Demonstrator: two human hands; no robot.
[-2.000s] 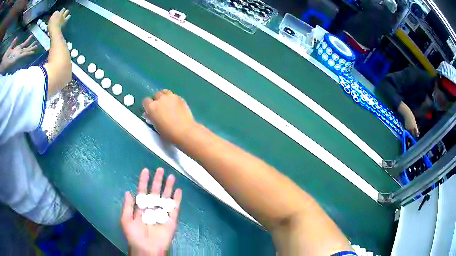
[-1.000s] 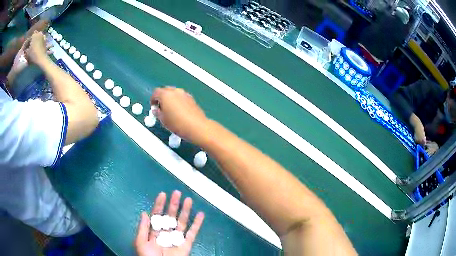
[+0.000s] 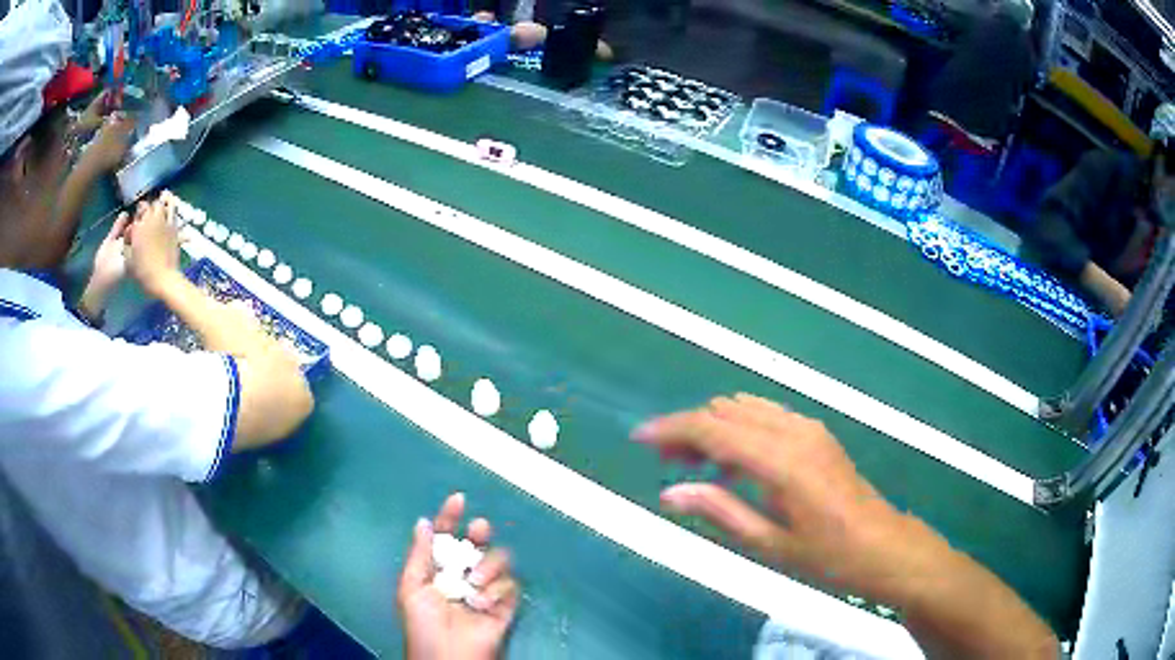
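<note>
Small white parts [image 3: 543, 429] stand in a long curved row on the green conveyor belt [image 3: 619, 374], just beyond the near white guide rail [image 3: 515, 458]. The nearest two parts are spaced wider than those farther up the row. My left hand [image 3: 460, 587] is palm up over the green worktop, fingers partly curled around several white parts. My right hand [image 3: 773, 484] is over the belt to the right of the last part, slightly blurred, thumb and fingers apart, with nothing visible in it.
A person in a white shirt and cap [image 3: 116, 387] works at the left beside a blue-edged tray [image 3: 316, 348]. A blue bin [image 3: 432, 65], clear trays and blue-and-white rings [image 3: 892, 168] lie on the far side. Metal posts [image 3: 1134, 348] stand at the right.
My right hand has moved from the row to the right and opened. More parts stand in the row than at first. My left fingers have curled. The view has shifted, showing the neighbour's head.
</note>
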